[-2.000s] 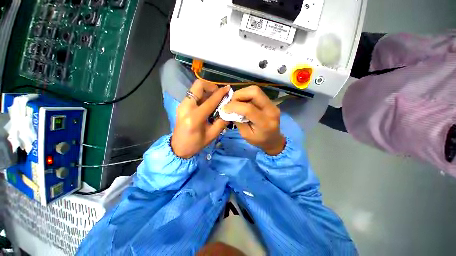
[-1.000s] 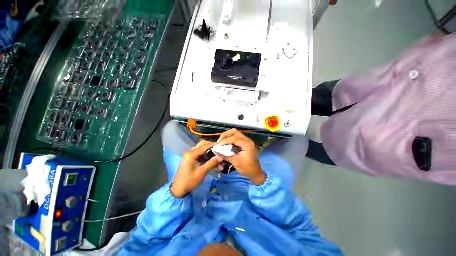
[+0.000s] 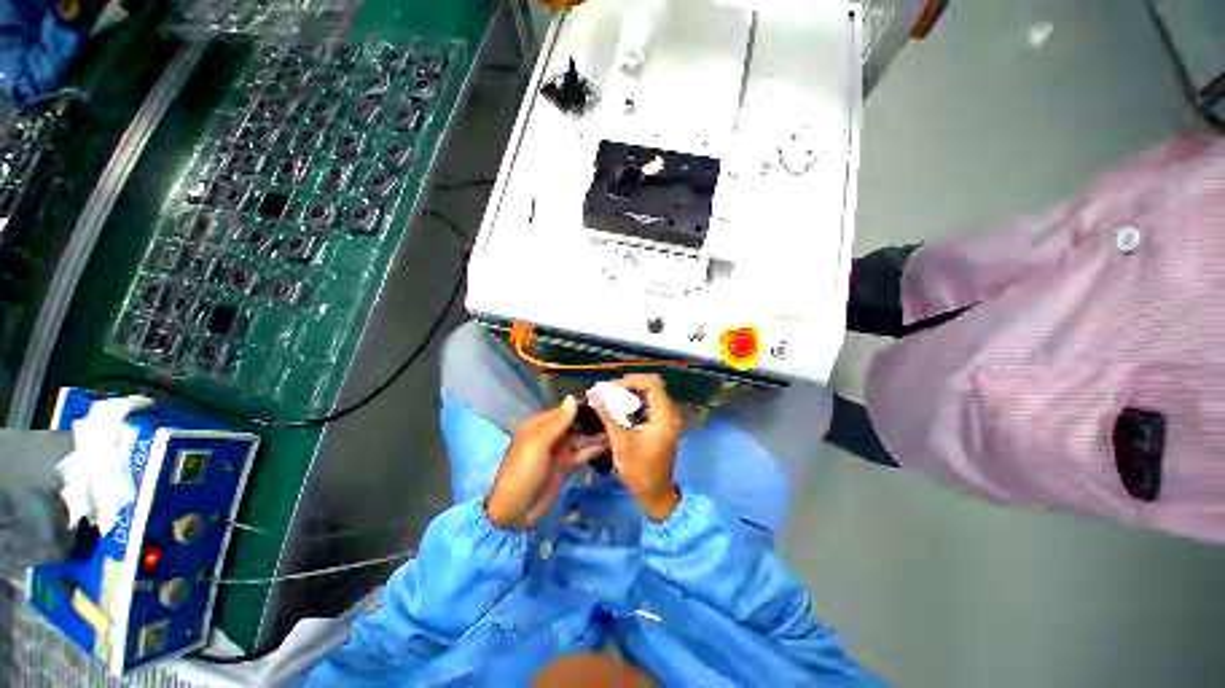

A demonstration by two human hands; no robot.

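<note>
My left hand (image 3: 532, 466) holds a small black housing (image 3: 587, 418) above my lap, in front of the white machine. My right hand (image 3: 649, 445) is just beside it, its fingers closed on a folded white wipe (image 3: 617, 401). The wipe is at the housing's upper right side; whether it touches the housing I cannot tell. My fingers hide part of the housing.
The white machine bed (image 3: 537, 276) carries a black fixture (image 3: 654, 195) and a spiky black clump (image 3: 570, 89). A red emergency stop (image 3: 740, 346) is at its front edge. Left are a blister tray (image 3: 289, 202) and a blue controller (image 3: 148, 531). A pink-smocked person (image 3: 1034, 336) stands right.
My view has shifted, showing more of the machine bed and tray than two seconds ago. The hands stay together above the lap; the right-hand fingers have closed more tightly around the wipe.
</note>
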